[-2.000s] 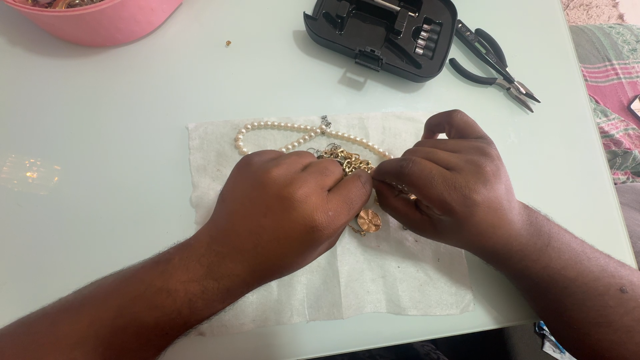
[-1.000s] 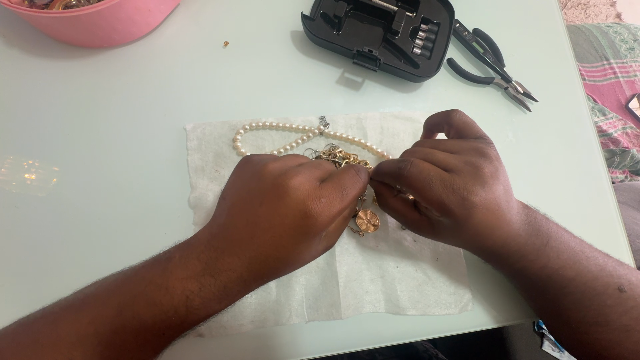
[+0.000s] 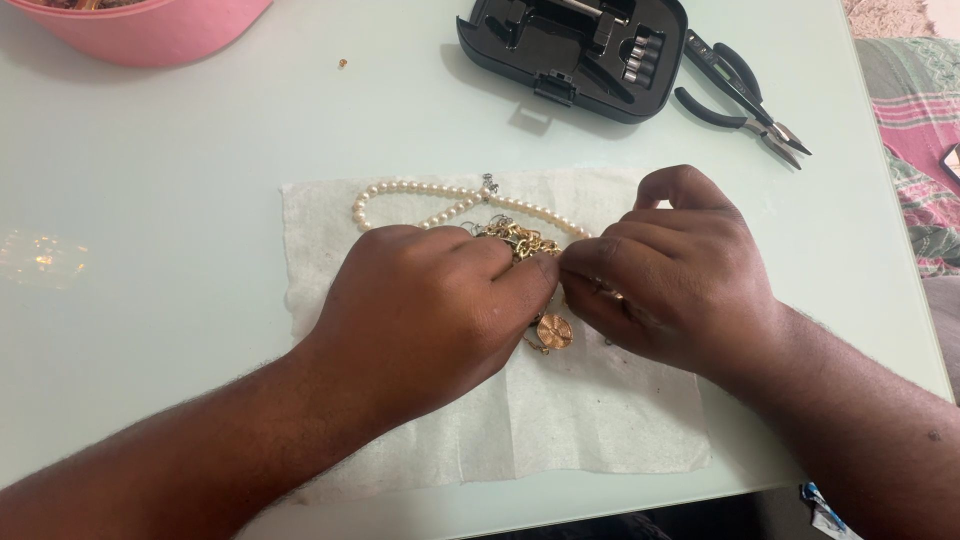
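Observation:
My left hand (image 3: 442, 307) and my right hand (image 3: 667, 270) meet at the fingertips over a tangle of gold-coloured chain (image 3: 529, 241). Both have finger and thumb pinched on part of this jewellery; the exact piece is hidden by the fingers. A round gold-coloured pendant (image 3: 555, 331) lies just below the fingertips. Behind the hands a pearl bead necklace (image 3: 405, 185) is looped, with a small silver-coloured clasp (image 3: 489, 184) at its crossing. All of it rests on a creased white cloth (image 3: 585, 442).
Beyond the cloth is an open black plastic tool case (image 3: 555, 56) holding small metal bits. Black-handled pliers (image 3: 750, 112) lie to its right, with a slim black tool alongside. A pink bowl (image 3: 165, 34) stands at the far left of the glass table, and a tiny gold-coloured piece (image 3: 343, 63) lies nearer the case.

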